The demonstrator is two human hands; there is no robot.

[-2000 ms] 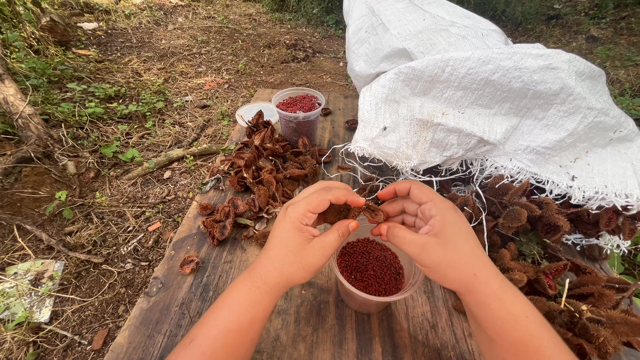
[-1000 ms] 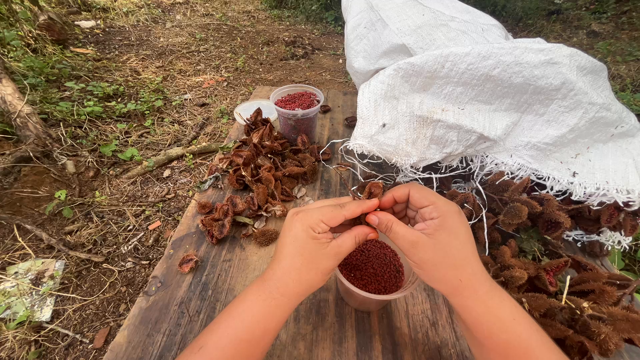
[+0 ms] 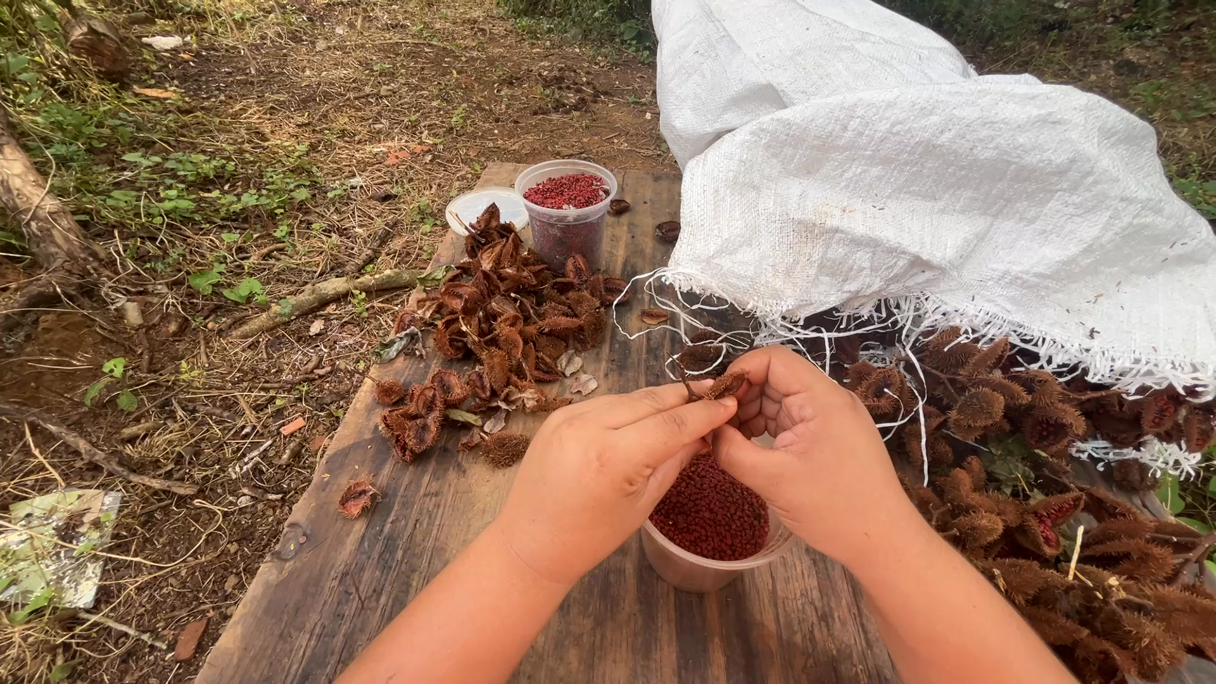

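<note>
Between the fingertips of my left hand [image 3: 617, 465] and my right hand [image 3: 807, 446] is a brown, bristly annatto seed pod [image 3: 727, 384], held by both. Directly beneath them stands a plastic tub [image 3: 708, 573] with dark red annatto seeds [image 3: 712, 513] in it, its far rim partly hidden by my hands. To the left lies a heap of split, dry pods [image 3: 503, 313]. Another clear plastic tub [image 3: 567, 223] of red seeds is behind that heap, beside a round lid [image 3: 484, 209]. Many spiny pods [image 3: 1111, 560] on stems are piled to my right.
A white woven sack [image 3: 912, 190] with frayed threads covers the back right of the wooden table [image 3: 399, 551]. One pod piece [image 3: 356, 498] lies near the table's left edge. Beyond that edge are bare soil, a branch [image 3: 323, 296] and a crumpled wrapper [image 3: 59, 546].
Two seconds ago my fingers held an opened pod farther apart over the tub. My hands have since come closer together, with their fingertips meeting at a pod.
</note>
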